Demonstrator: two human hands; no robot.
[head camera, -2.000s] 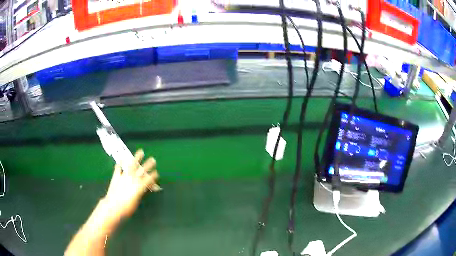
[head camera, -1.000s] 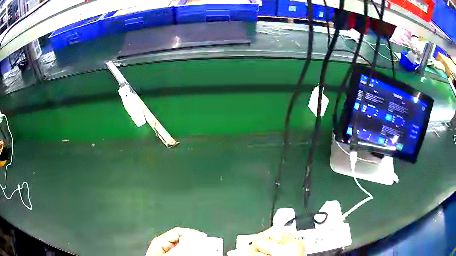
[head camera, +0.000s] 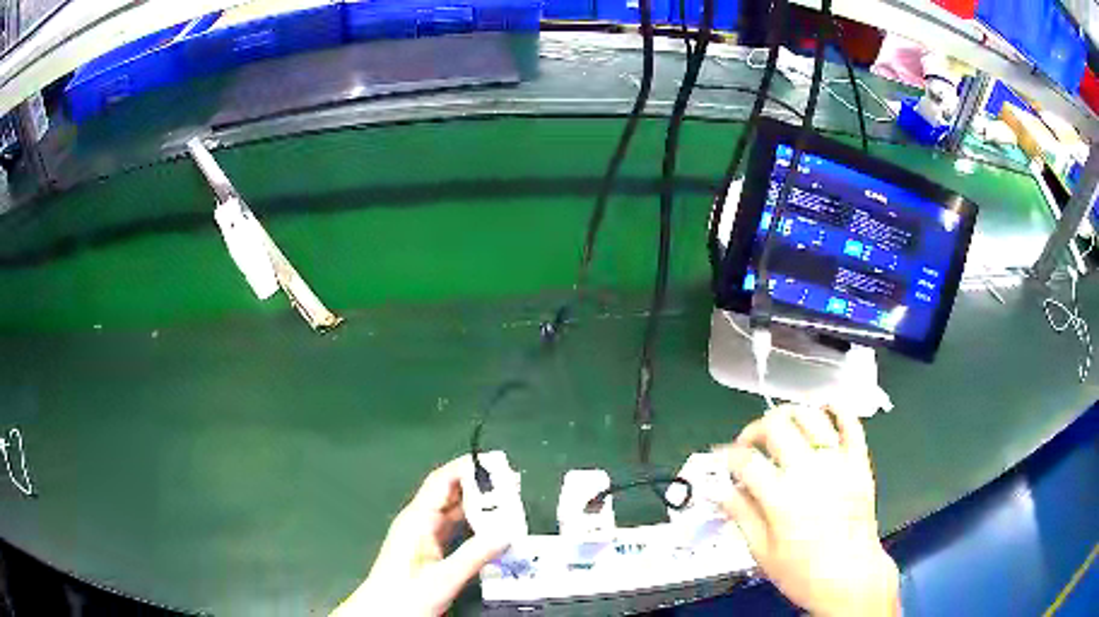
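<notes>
A long white power strip (head camera: 615, 563) lies at the near bench edge with three white chargers standing in it. My left hand (head camera: 428, 542) grips the left charger (head camera: 497, 492), which has a black test lead (head camera: 480, 448) in its top. The middle charger (head camera: 587, 497) has a looped black lead. The right charger (head camera: 703, 482) is partly covered by my right hand (head camera: 820, 500). The fingers of my right hand are bent over the white cable below the tester (head camera: 862, 247); what they hold is hidden. The tester's screen is lit blue above its white base (head camera: 741, 353).
Black cables (head camera: 663, 253) hang in front of the bench mat. A pale metal strip (head camera: 293, 280) lies slantwise at left with a white charger (head camera: 247, 250) against it. A dark flat panel (head camera: 374, 82) and blue bins (head camera: 265, 48) are at the back.
The view has shifted. My left hand has left the metal strip and now grips the left charger at the power strip. My right hand has come in and moved to the strip's right end.
</notes>
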